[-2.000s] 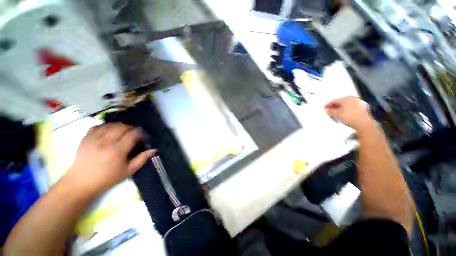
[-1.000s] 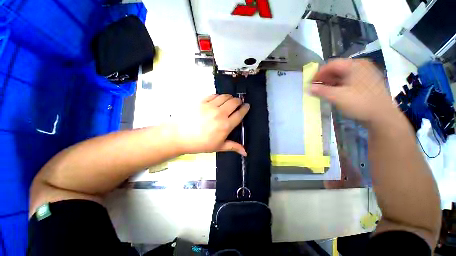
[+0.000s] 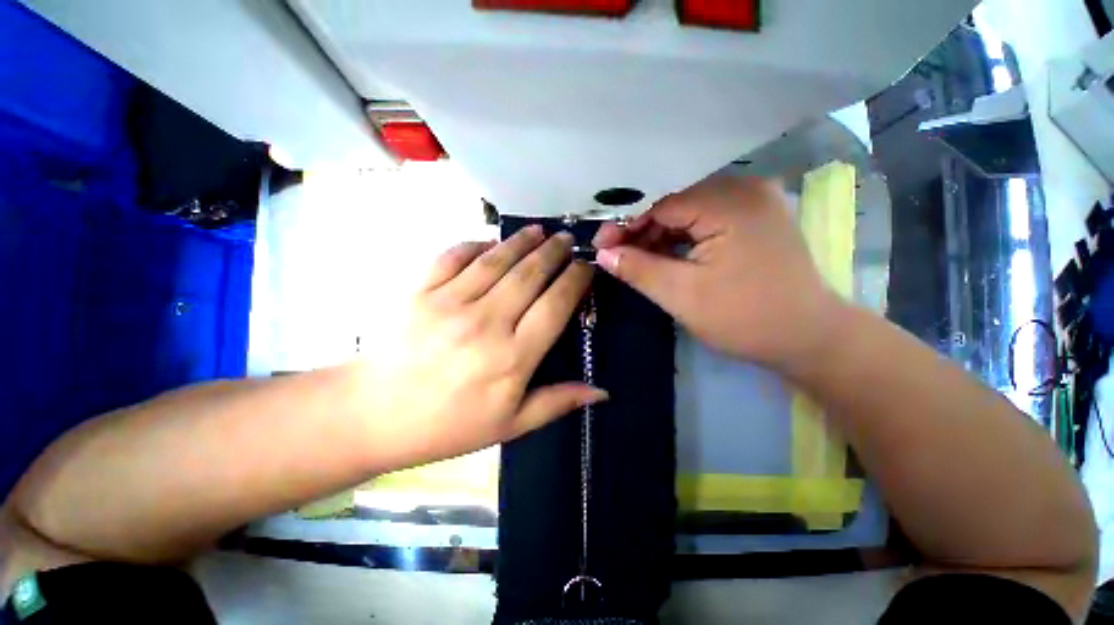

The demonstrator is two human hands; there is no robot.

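A black fabric strap (image 3: 629, 452) runs from under the sewing machine head (image 3: 586, 110) towards me. A metal chain (image 3: 588, 427) lies down its middle, with a horseshoe ring (image 3: 583, 591) at its near end. A light-edged seam shows below the ring at the frame's edge. My left hand (image 3: 495, 317) lies flat on the strap's left side, fingertips close to the chain's far end. My right hand (image 3: 733, 263) is pinched on a small black tab (image 3: 589, 253) at the far end of the chain, just below the head. The tab is mostly hidden by my fingertips.
The pale bed plate (image 3: 733, 421) lies under the strap, edged with yellow masking tape (image 3: 831, 354). Blue crates (image 3: 183, 305) with black pieces (image 3: 202, 159) stand at left. A dark glossy plate (image 3: 947, 256) is at right, with small dark tabs (image 3: 1081, 299) beyond it.
The view has moved closer to the machine head. My right hand has moved left from above the tape to the chain's far end, beside my left fingertips. My left hand stays on the strap.
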